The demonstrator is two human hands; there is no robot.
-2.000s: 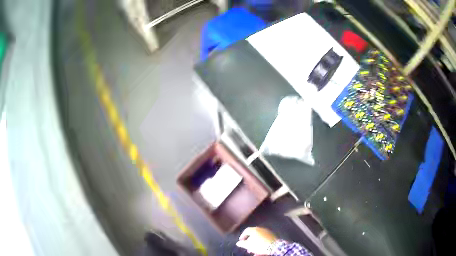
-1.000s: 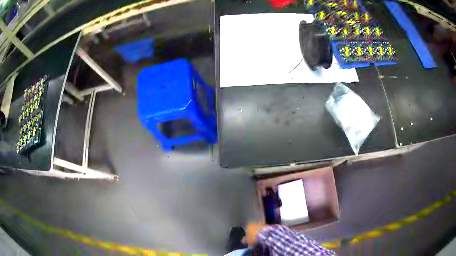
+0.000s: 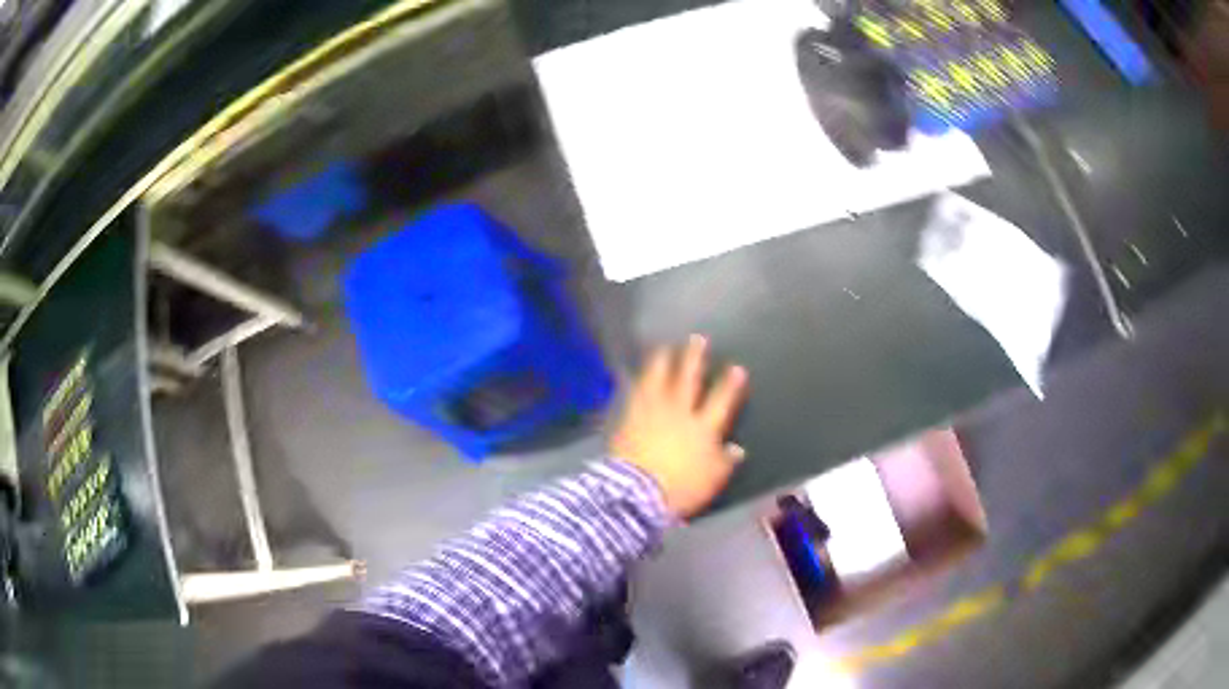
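My left hand (image 3: 681, 428) reaches in from the lower left in a checked sleeve, fingers spread and empty, at the near left corner of the dark green table (image 3: 795, 323); whether it touches is unclear. On the table lie a white sheet (image 3: 687, 148), a dark, blurred roll-like item (image 3: 853, 94) on its right part, and a crumpled whitish bag (image 3: 1004, 289). Yellow-patterned component boards (image 3: 977, 61) on blue backing lie at the back right. My right hand is out of the picture.
A blue stool (image 3: 452, 310) stands left of the table. An open brown carton (image 3: 937, 491) with a white block is on the floor by the near edge. Another table with boards (image 3: 84, 471) and pale legs (image 3: 243, 458) is far left. Yellow floor line (image 3: 1078, 538).
The view has swung left and tilted. My left hand has come in over the table corner. The other hand, seen earlier low by the carton, is gone from view.
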